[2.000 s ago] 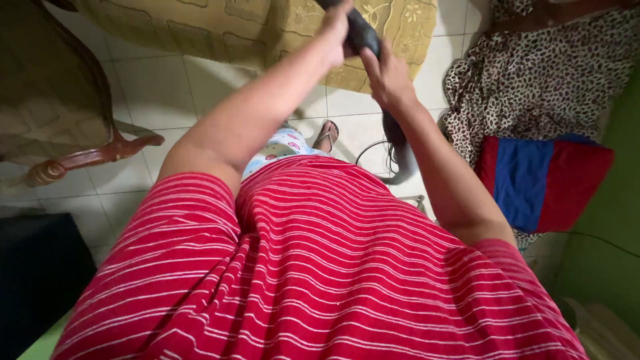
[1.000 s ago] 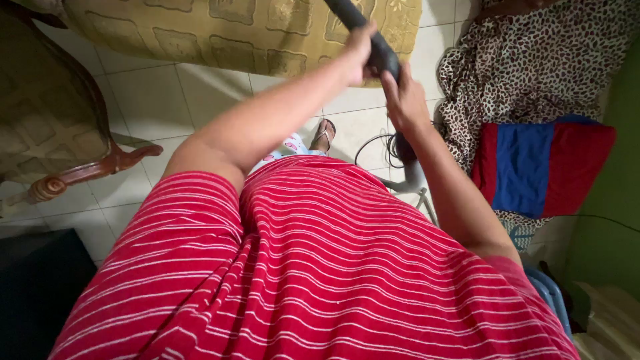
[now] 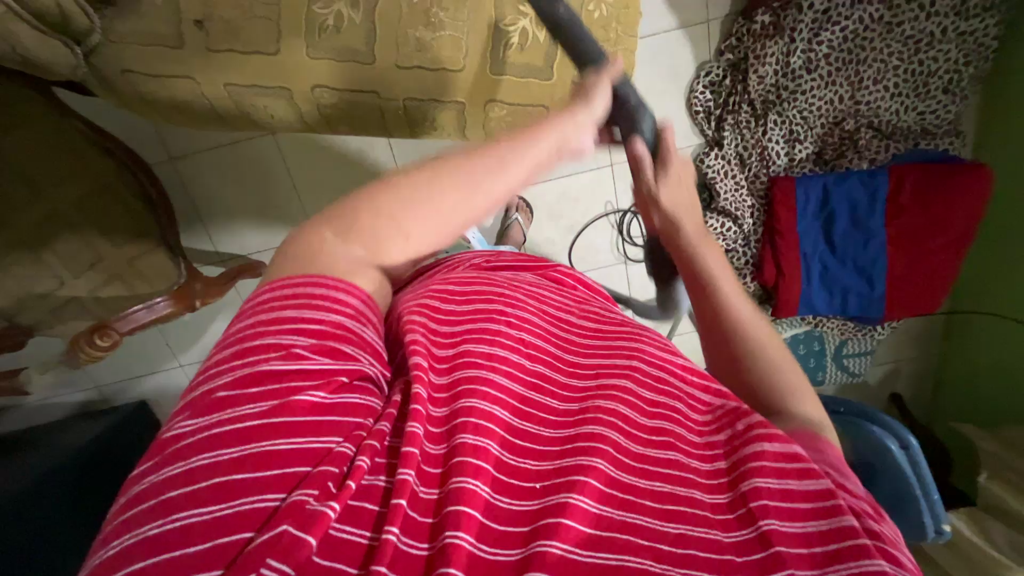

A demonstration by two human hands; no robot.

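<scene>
A dark tube with a thicker handle section [image 3: 634, 116], which looks like a vacuum cleaner wand, slants from the top of the view down toward my body. My left hand [image 3: 594, 108] is closed around it higher up, slightly blurred. Just below, my right hand [image 3: 668, 180] grips the lower part of the handle. A grey hose-like piece [image 3: 664, 300] shows under my right forearm. The far end of the tube lies beyond the top edge. Beside the handle, a thin black cable [image 3: 630, 232] lies in loops on the tiles.
A sofa seat with patterned yellow-green cover [image 3: 360, 72] spans the top. To the left stands a chair with carved wooden arm [image 3: 172, 304]. Leopard-print cloth [image 3: 840, 88], a red and blue cloth [image 3: 844, 244] and a blue plastic chair or stool [image 3: 888, 464] are at the right, near a green wall [image 3: 980, 320].
My hands and the tube have shifted slightly, with both hands staying on the handle. More of the blue plastic item at the right is in view than two seconds ago.
</scene>
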